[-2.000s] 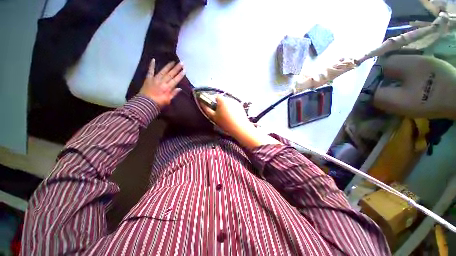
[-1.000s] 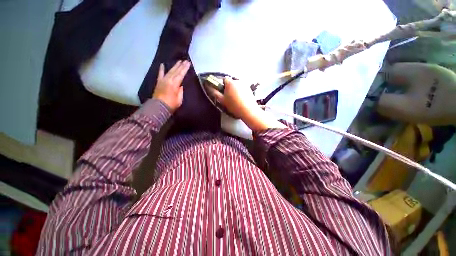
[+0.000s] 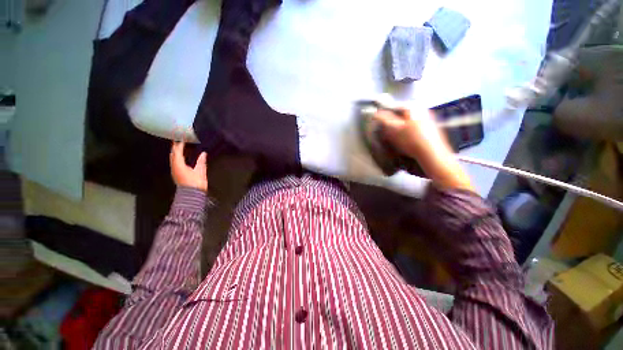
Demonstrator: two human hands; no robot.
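The dark garment (image 3: 249, 116) lies over the white padded table (image 3: 328, 61), with a long narrow part running up and a wider part at the near edge. My right hand (image 3: 403, 133) is shut on the steam iron (image 3: 374, 140), blurred, over the table to the right of the garment and just left of the iron rest (image 3: 468, 113). My left hand (image 3: 189, 167) is at the table's near edge, left of my body, with thumb and fingers apart beside the dark cloth. Whether its fingertips pinch the cloth cannot be told.
Two grey cloth-like pieces (image 3: 410, 53) lie at the far right of the table. The blurred wrapped hose (image 3: 546, 78) and a pale cord (image 3: 540, 179) run to the right. A cardboard box (image 3: 589, 286) stands lower right. A pale green-grey worktable (image 3: 51, 102) is at left.
My right hand and the iron have moved right, off the garment towards the rest. My left hand has left the top of the cloth and moved left and nearer, to the table's edge.
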